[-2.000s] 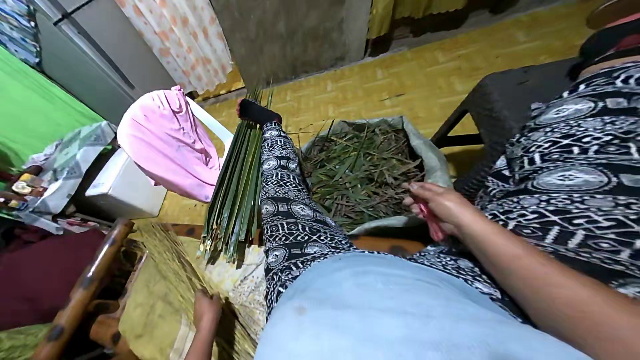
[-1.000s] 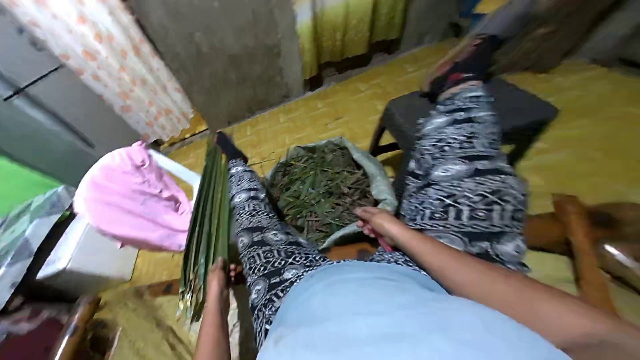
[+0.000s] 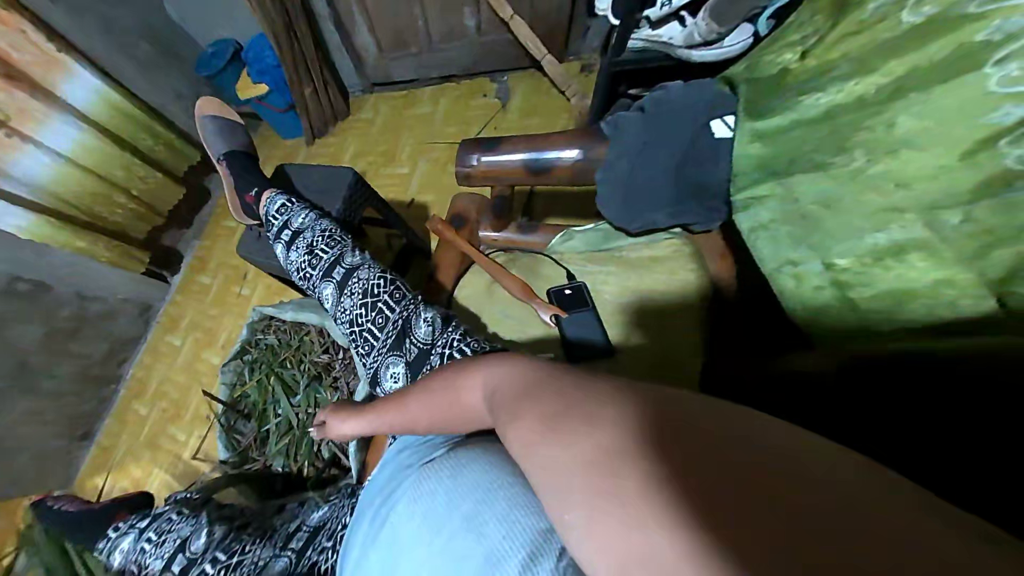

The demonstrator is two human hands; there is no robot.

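Observation:
My right hand point(image 3: 339, 422) is at the right side of an open sack point(image 3: 302, 309) filled with cut green and brown leaf strips point(image 3: 276, 392). Its fingers are partly curled and small in the view, and I cannot tell whether they hold anything. Outside the view is my left hand. Long green leaves point(image 3: 60, 552) show at the bottom left corner, beside my socked foot. On the cushioned seat to the right lies a black device point(image 3: 582, 320) with a cable plugged in, and a slim wooden stick point(image 3: 500, 272) touches it.
My other leg point(image 3: 360, 296) stretches across a dark stool point(image 3: 320, 184). Behind the seat are a wooden armrest point(image 3: 528, 156) and a dark cap-like cloth item point(image 3: 668, 160). A green cloth point(image 3: 880, 160) hangs at the right. Blue containers point(image 3: 272, 80) stand by the far wall.
The view has swung far to the right. My left hand, at the bundle of long leaves one second ago, has left the view. The red item in my right hand earlier no longer shows.

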